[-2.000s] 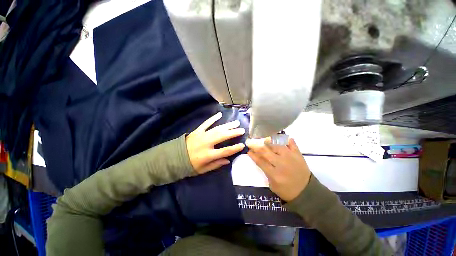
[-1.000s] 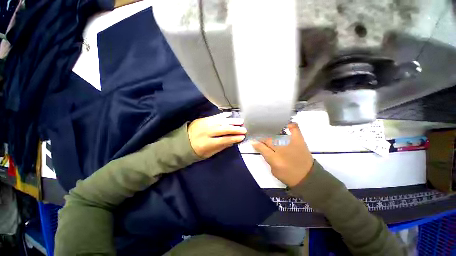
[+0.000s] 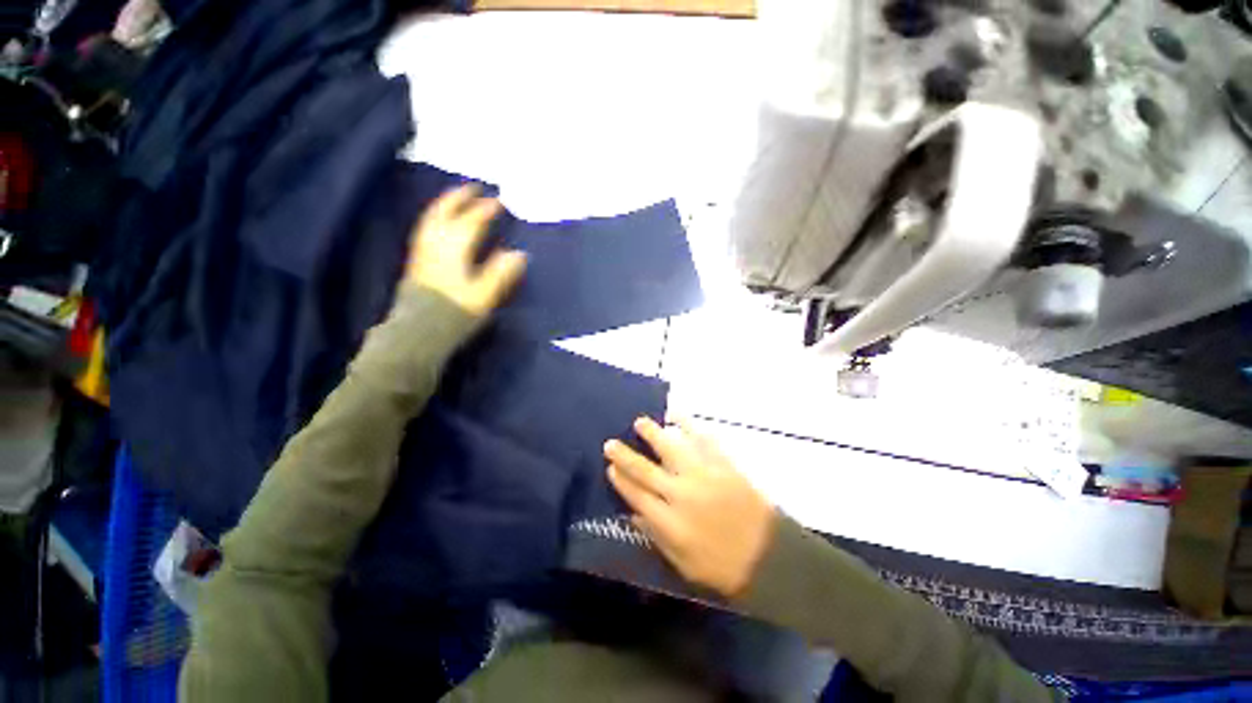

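Observation:
Navy fabric panels [image 3: 508,426] lie on the white table left of the sewing machine head [image 3: 947,179], with one flat piece [image 3: 611,268] pointing toward the needle area. The presser foot [image 3: 858,378] shows with no cloth under it. My left hand [image 3: 464,254] lies on the navy cloth at the upper left, fingers bent; whether it grips a fold cannot be told. My right hand [image 3: 693,505] rests with fingers apart at the right edge of the lower panel, fingertips on the cloth edge.
A large heap of navy cloth [image 3: 261,179] fills the left side. The ruler strip [image 3: 961,604] runs along the front table edge. A cardboard box [image 3: 1208,536] stands at the right end. A blue basket [image 3: 144,591] is at the lower left.
The navy panels have moved left, out from under the machine head. My left hand has moved up and left, and my right hand down and left. The view has shifted, showing more white table.

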